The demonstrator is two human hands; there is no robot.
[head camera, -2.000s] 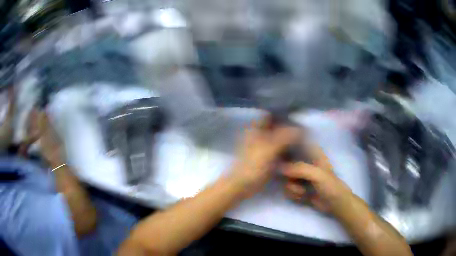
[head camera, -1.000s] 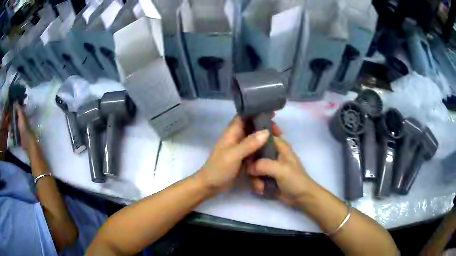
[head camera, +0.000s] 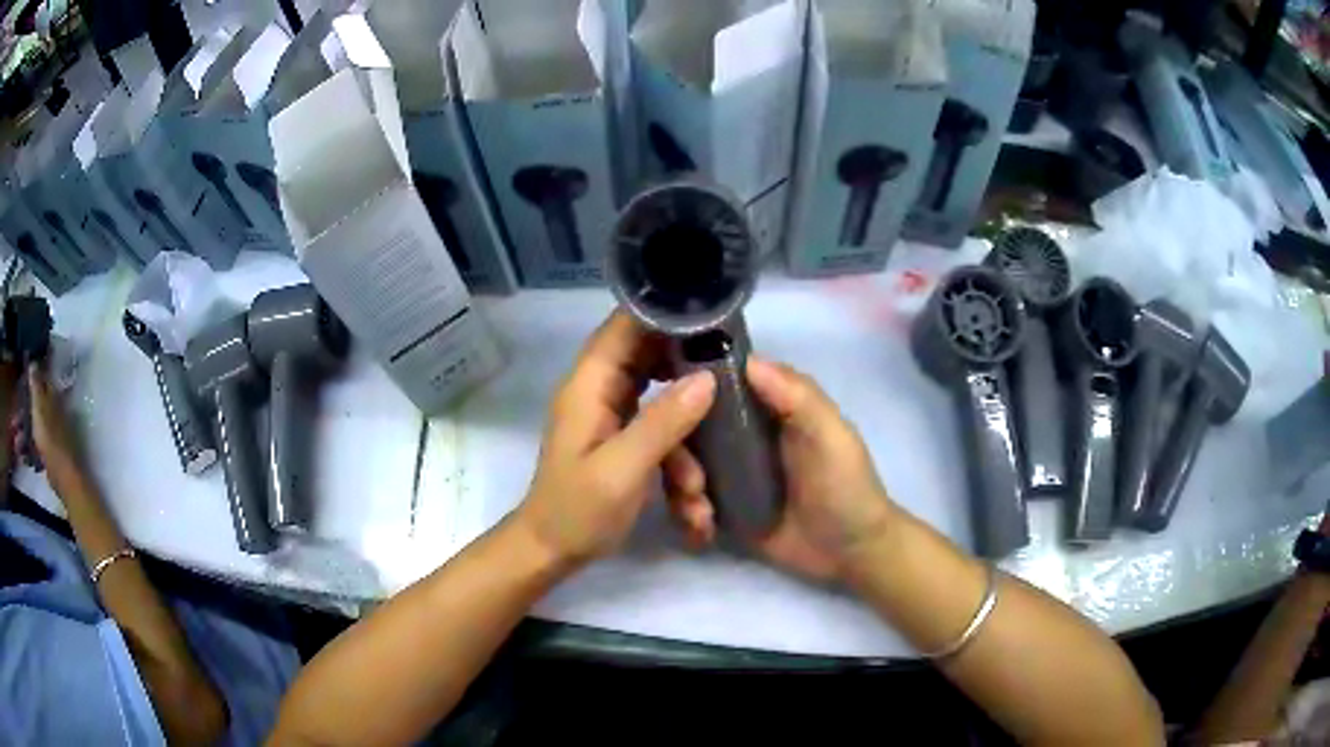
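Observation:
A dark grey handheld blower is held upright over the middle of the white bench, its round head at the top with the hollow dark opening facing me. My left hand grips the handle from the left, its thumb just below the head near a dark spot on the handle. My right hand wraps the handle from the right and lower down. The lower end of the handle is partly hidden by my right hand.
Several grey blowers lie at the right, beside crumpled white plastic. Three more lie at the left. Open cartons stand behind; a leaning carton shows printed text. A co-worker's arm is at far left, another at far right.
The view has sharpened since the blurred first frame. Since one second ago, the blower has turned from side-on so its round opening faces me. Both hands still hold it.

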